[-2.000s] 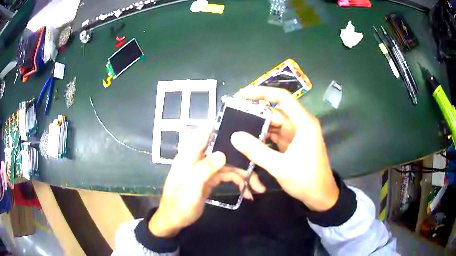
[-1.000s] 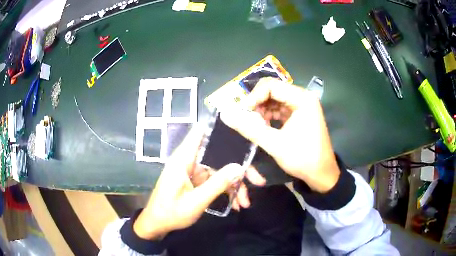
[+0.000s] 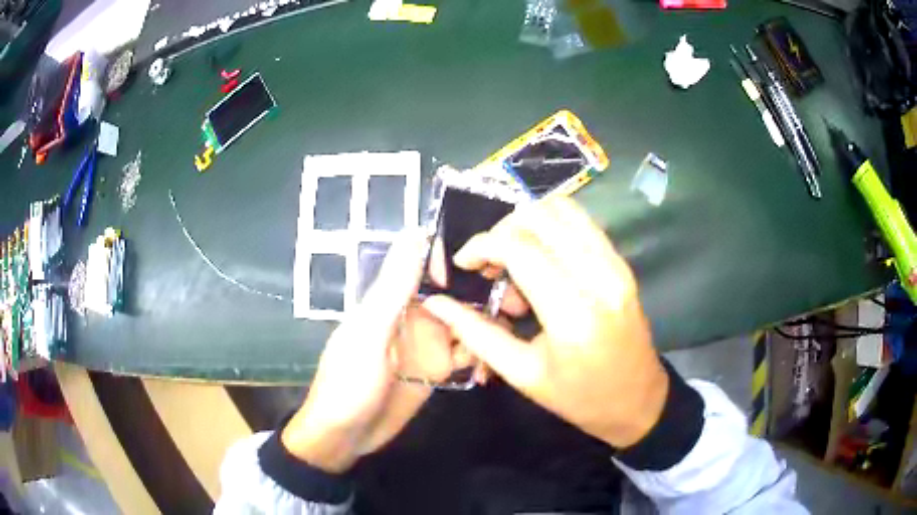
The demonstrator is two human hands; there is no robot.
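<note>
A phone frame with a clear or pale rim and a dark screen is held up over the mat's front edge. My left hand holds it from the left and below; fingers show through the open lower part of the rim. My right hand lies over its right and lower side, with fingertips on the dark screen. Whether the right hand grips anything small is hidden. A yellow-orange phone housing lies just behind the hands. A white four-pane frame sheet lies left of them, its lower right partly covered by my left hand.
A loose LCD, blue-handled cutters and stacked modules lie left. A thin pale strand curves beside the sheet. Right are a clear plastic piece, white crumpled material, slim tools and a yellow-green tool.
My right hand has moved from the frame's top edge down over its lower part. The yellow-orange housing is less covered. The whole view has shifted slightly.
</note>
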